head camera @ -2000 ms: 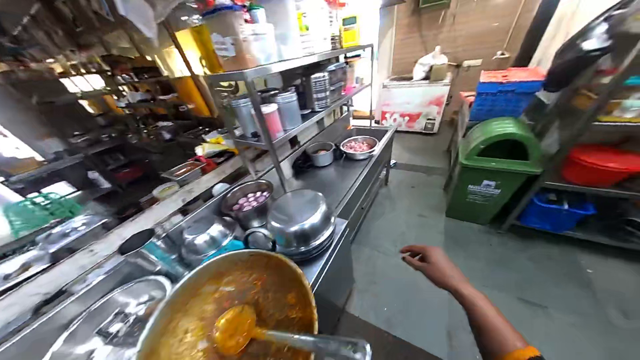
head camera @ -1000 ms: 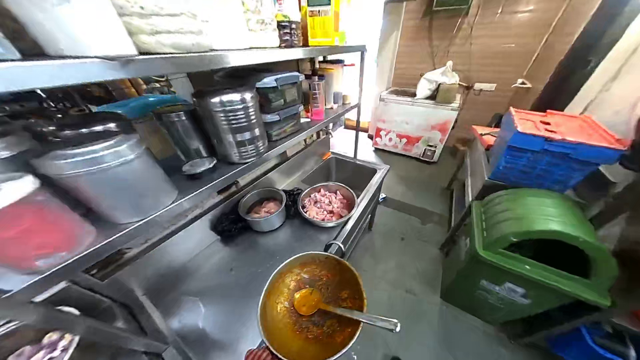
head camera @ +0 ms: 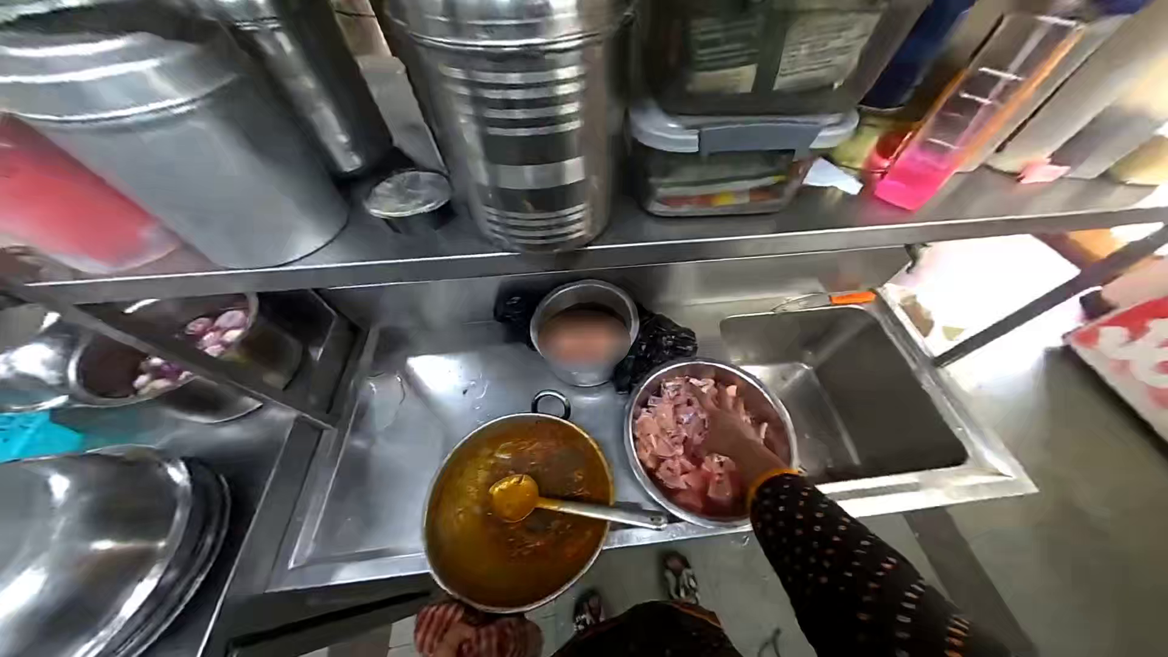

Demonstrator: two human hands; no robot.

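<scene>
My right hand (head camera: pixel 730 429) reaches into a steel bowl (head camera: pixel 787 447) of cut raw meat (head camera: pixel 675 438), its fingers among the pieces; whether they grip any is hidden. At the near edge of the steel counter, my left hand (head camera: pixel 476 630), wrapped in a striped cloth, is against the near rim of a wide pan (head camera: pixel 438 547) of orange-brown gravy. A steel ladle (head camera: pixel 584 511) lies in the pan, its handle over the right rim. Behind the bowl and pan stands a small steel pot (head camera: pixel 584 365), its contents blurred, with black plastic (head camera: pixel 662 347) beside it.
A steel sink basin (head camera: pixel 876 401) lies right of the meat bowl. Overhead, a steel shelf (head camera: pixel 639 260) holds canisters (head camera: pixel 520 119) and plastic boxes (head camera: pixel 730 164). At left are a pot of peeled onions (head camera: pixel 219 333) and stacked steel lids or basins (head camera: pixel 100 547).
The view has moved up to the counter by the sink. The pan with its ladle now sits near the meat bowl, and my right hand has come into the meat.
</scene>
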